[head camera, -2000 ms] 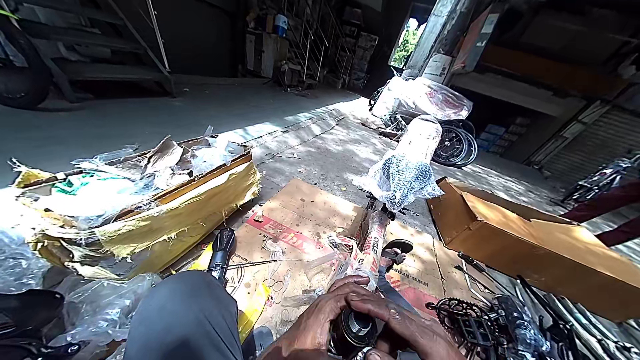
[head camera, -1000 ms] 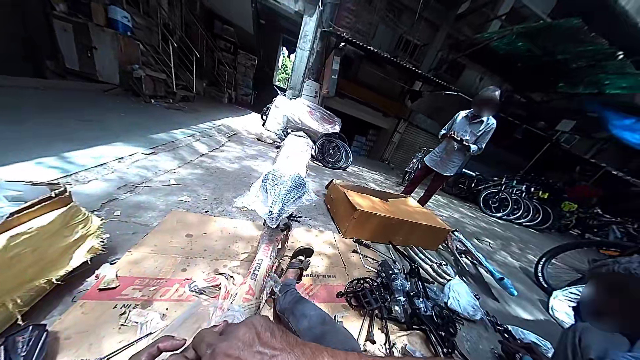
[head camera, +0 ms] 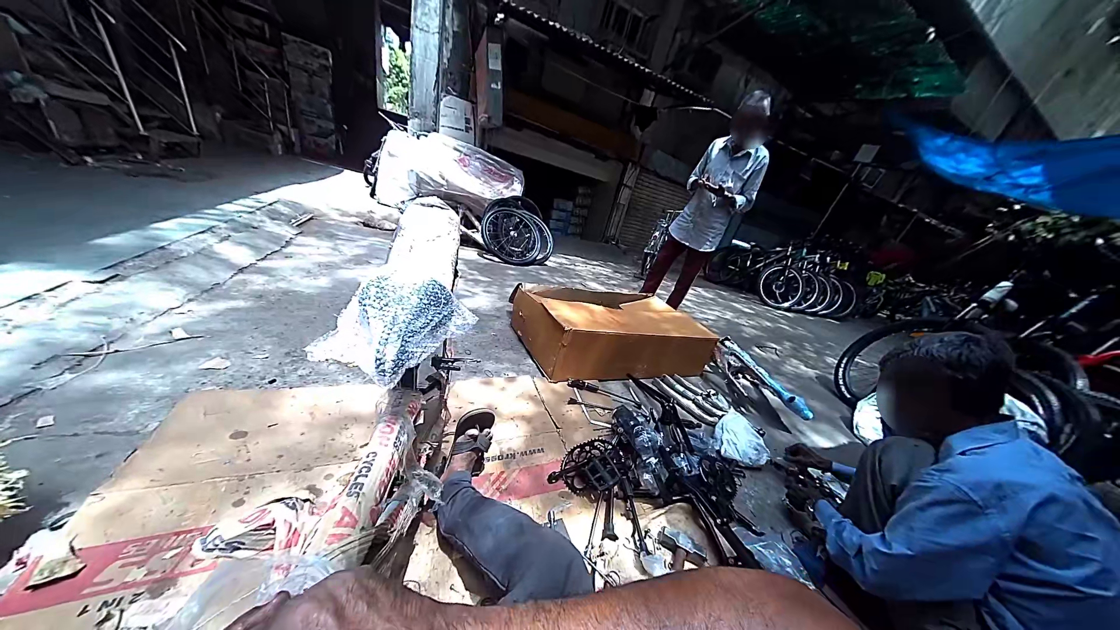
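Observation:
At the bottom edge, my right hand point(head camera: 328, 604) is cut off, with its forearm crossing toward the right; its fingers and any grip are hidden. It is nearest to the lower end of a bicycle frame wrapped in printed plastic point(head camera: 372, 486). Bubble wrap point(head camera: 407, 324) covers the far end of the frame. My left hand is out of view. My leg in grey trousers point(head camera: 512, 534) and sandalled foot point(head camera: 472, 437) lie right of the frame. Beyond the leg are cranksets with chainrings point(head camera: 591, 464) and a hammer point(head camera: 682, 547).
Flattened cardboard point(head camera: 210, 446) lies under the frame. An open cardboard box point(head camera: 630, 346) stands ahead. A co-worker in a blue shirt point(head camera: 980, 516) crouches at the right, hands on small parts. Another person point(head camera: 713, 192) stands behind the box. Wrapped bicycles and wheels point(head camera: 512, 234) stand farther off.
The view has swung right, bringing both people into sight. Two seconds ago both hands were together at the near end of the frame; now only the right hand and forearm show.

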